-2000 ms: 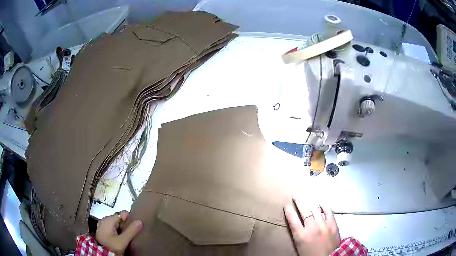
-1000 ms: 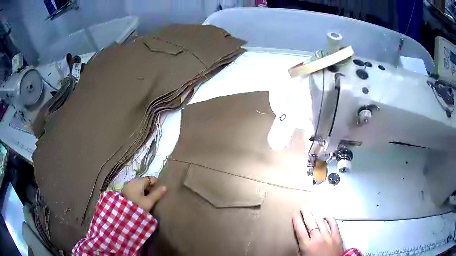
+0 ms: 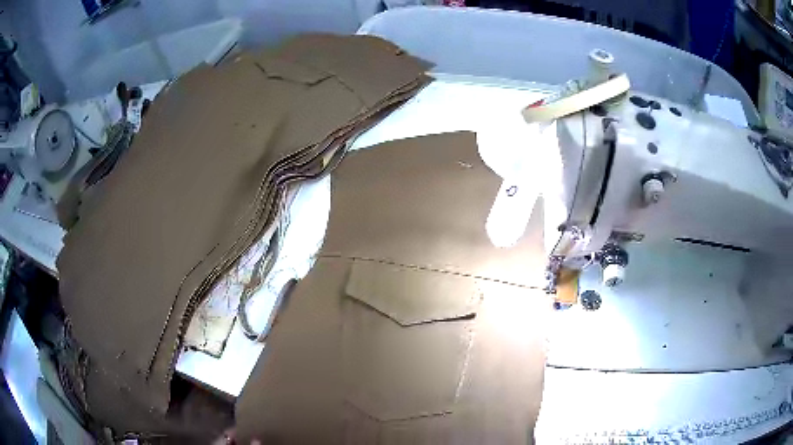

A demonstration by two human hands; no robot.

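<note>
A brown garment panel (image 3: 409, 204) lies flat in front of the sewing machine, its right edge close to the needle area (image 3: 561, 261). A seam crosses it, and a pocket flap (image 3: 413, 295) with a pointed lower edge lies below the seam. A further stitched line shows lower on the panel. Only a blurred bit of my left hand (image 3: 228, 437) shows at the bottom edge, by the panel's lower left corner; what it does is hidden. My right hand is out of the picture.
A thick stack of brown panels (image 3: 174, 200) covers the table's left side. Pale strips (image 3: 252, 304) lie between stack and panel. The white machine head (image 3: 687, 174) stands at right with a tape roll (image 3: 578, 100) on it. A white tub (image 3: 461, 43) is behind. Another machine (image 3: 56, 143) is far left.
The panel has moved up and away from me, so more of its lower part shows. My left hand has dropped to the bottom edge. My right hand has left the picture.
</note>
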